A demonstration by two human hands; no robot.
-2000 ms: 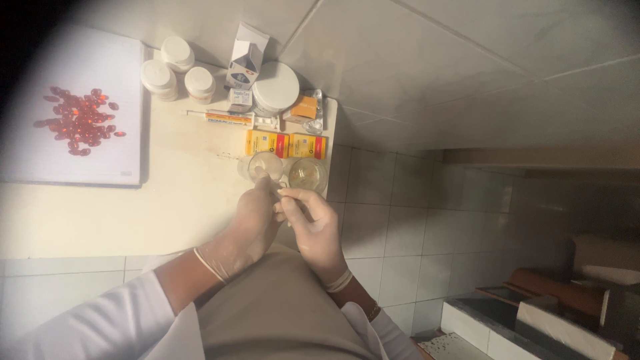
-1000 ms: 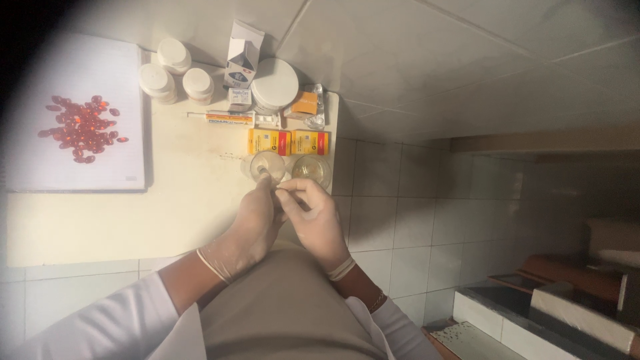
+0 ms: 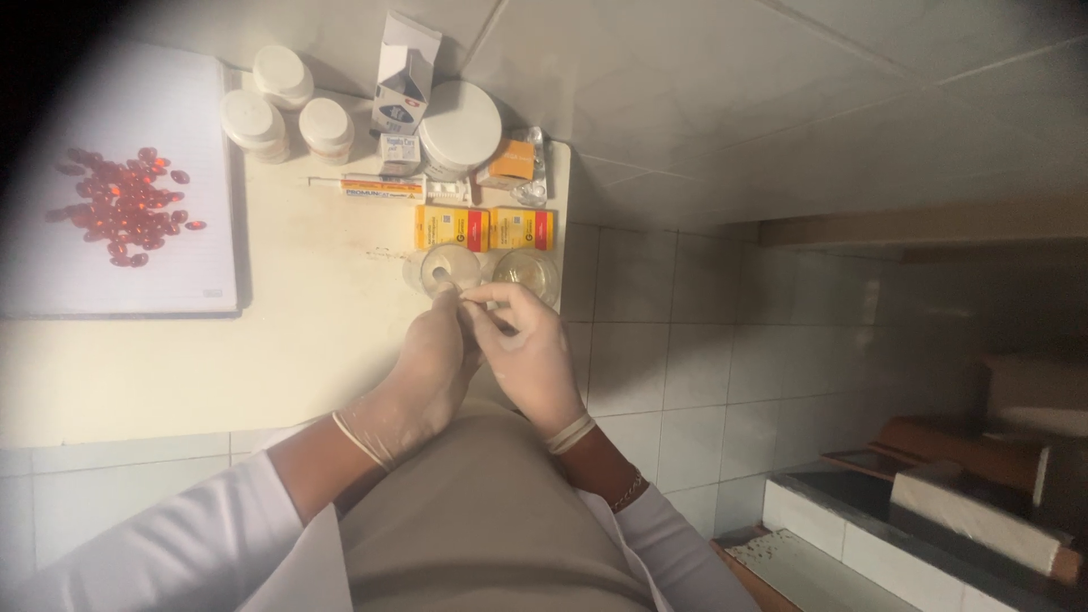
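Note:
My left hand (image 3: 429,365) and my right hand (image 3: 531,357), both in thin pale gloves, meet at the fingertips by the table's near right part. Between their fingers is something small that I cannot make out. Just beyond the fingertips stands a clear round cup (image 3: 450,265) with pale contents, and a second clear cup (image 3: 524,270) is to its right. Two yellow and red boxes, one at the left (image 3: 451,228) and one at the right (image 3: 523,229), lie side by side behind the cups. An oral syringe (image 3: 382,187) lies beyond them.
Red softgel capsules (image 3: 127,204) are heaped on a white notebook (image 3: 191,276) at the left. White bottles (image 3: 325,129), an upright carton (image 3: 406,76), a large white tub (image 3: 461,127), an orange box (image 3: 507,163) and a blister pack (image 3: 534,170) stand along the tiled wall.

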